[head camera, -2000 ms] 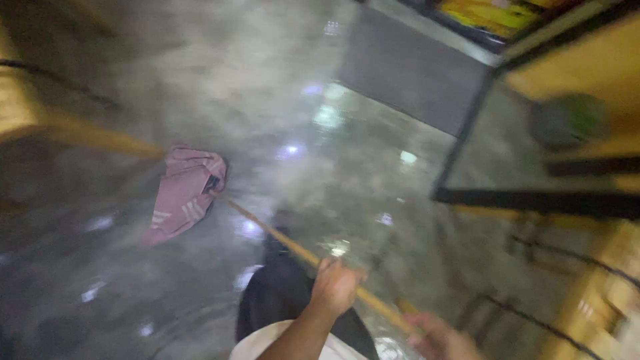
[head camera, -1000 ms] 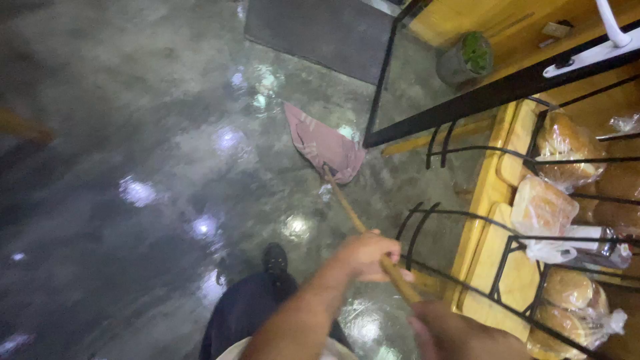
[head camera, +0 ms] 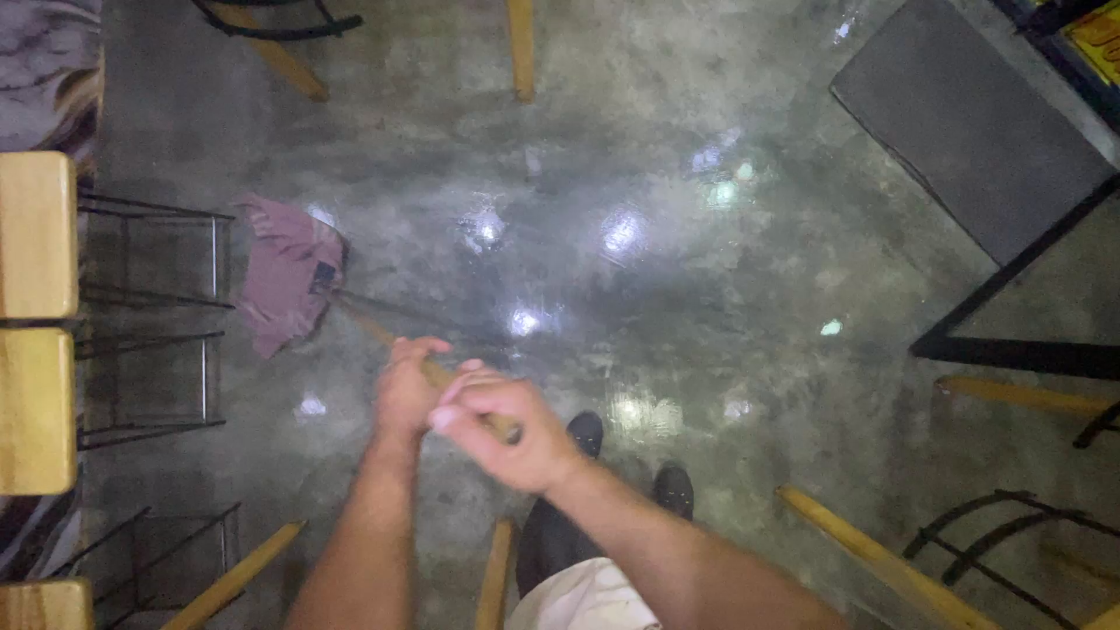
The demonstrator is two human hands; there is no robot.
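A pink cloth lies spread on the wet-looking concrete floor, on the left side of the view. It hangs on the far end of a wooden pole, where a small dark patch shows. My left hand grips the pole nearer the cloth. Just behind it, close to the pole's near end, my right hand is closed around the wood. The two hands are very close together; some fingers are blurred.
Wooden-topped stools with thin metal legs line the left edge. Wooden legs reach in at the top and bottom. A grey mat lies at upper right, beside a black frame. A black curved metal rack is at lower right.
The view has swung away from the shelf of bagged bread. The cloth, beside the black frame one second ago, now lies near the stools. Both hands still hold the pole, now closer together.
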